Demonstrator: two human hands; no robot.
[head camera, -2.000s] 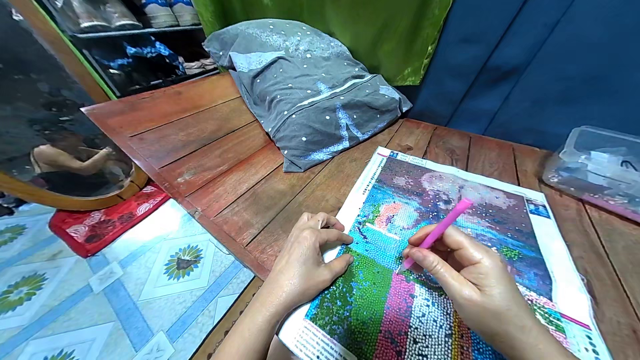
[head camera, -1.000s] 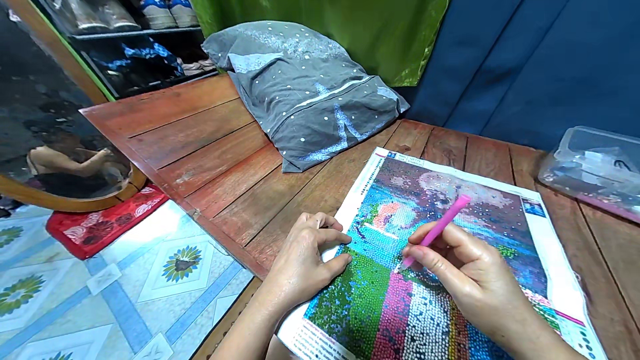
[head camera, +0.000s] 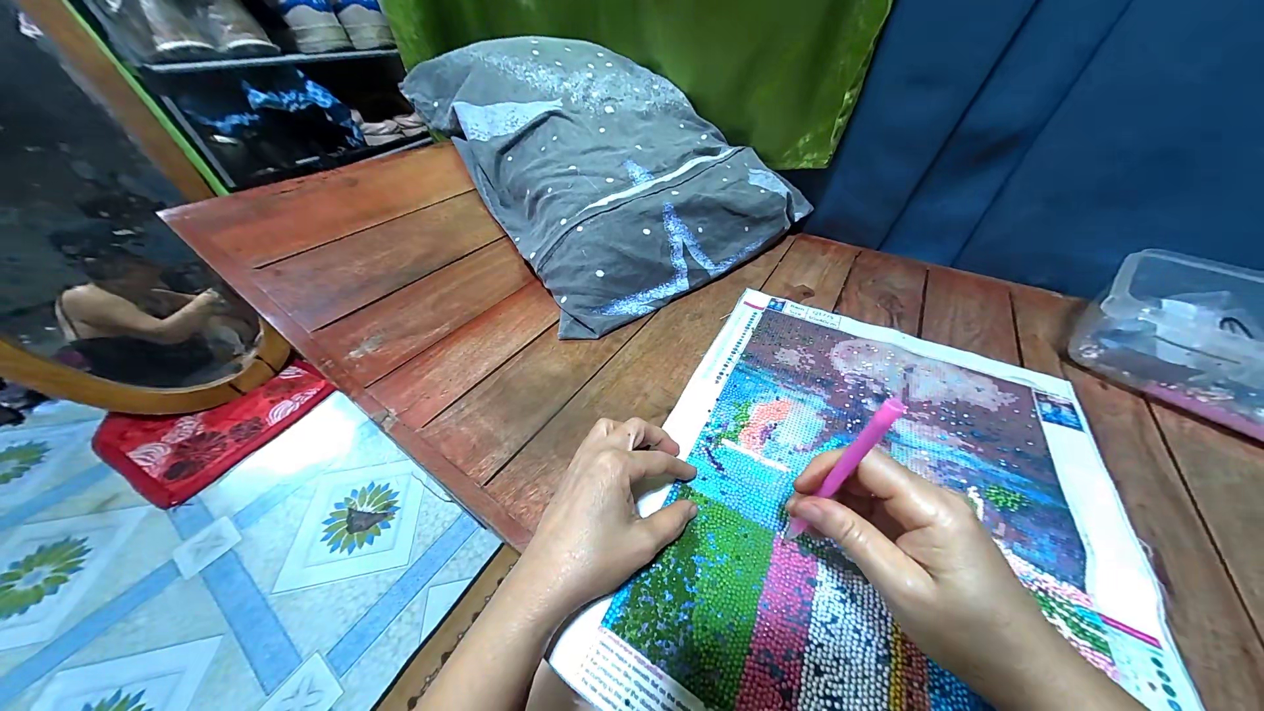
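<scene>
A diamond painting canvas (head camera: 750, 592) with a white printed border lies on the wooden platform, largely covered in small coloured beads. My right hand (head camera: 908, 533) grips a pink applicator pen (head camera: 857, 452) between thumb and fingers, its tip touching the canvas where the pink stripe meets the light blue area. My left hand (head camera: 617, 504) rests on the canvas's left edge, thumb and fingers apart, with nothing held in it. The underside of the right hand covers part of the beaded surface.
A grey patterned pillow (head camera: 642, 207) lies behind the canvas on the wooden platform (head camera: 474, 346). At the right stands a clear plastic box (head camera: 1175, 336) with items inside. To the left are a round-framed mirror (head camera: 178, 395), a red cloth mat (head camera: 207, 434) and a shoe rack (head camera: 276, 64).
</scene>
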